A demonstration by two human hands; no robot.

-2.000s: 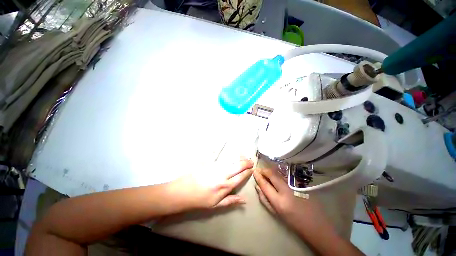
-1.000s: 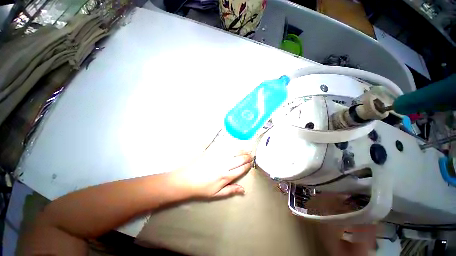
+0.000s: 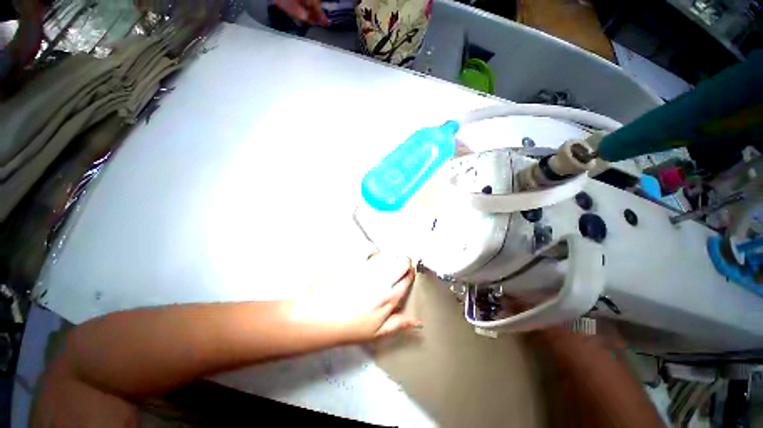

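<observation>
The khaki fabric panel (image 3: 452, 359) lies under the left end of the white sewing machine head (image 3: 468, 226) and runs down toward me. My left hand (image 3: 381, 297) rests at the panel's left edge beside the needle area; glare washes out part of it, and its fingers are bent against the cloth. My right hand is mostly hidden behind the machine's white guard and the raised cloth; only the wrist and forearm show clearly, at the lower right. The needle is not clear to see.
A cyan bottle-shaped thing (image 3: 408, 167) lies behind the machine head. Layered beige cloth (image 3: 75, 109) is at the far left. A pale tub (image 3: 535, 63) holds a green round item (image 3: 477, 75). Another person's hand (image 3: 303, 10) shows at the top. A teal elongated head (image 3: 686, 109) hangs at right.
My left hand's fingers have drawn in. The panel has shifted right, baring white tabletop at the lower middle. My right forearm has come back into view behind the guard. Another person's hand has appeared.
</observation>
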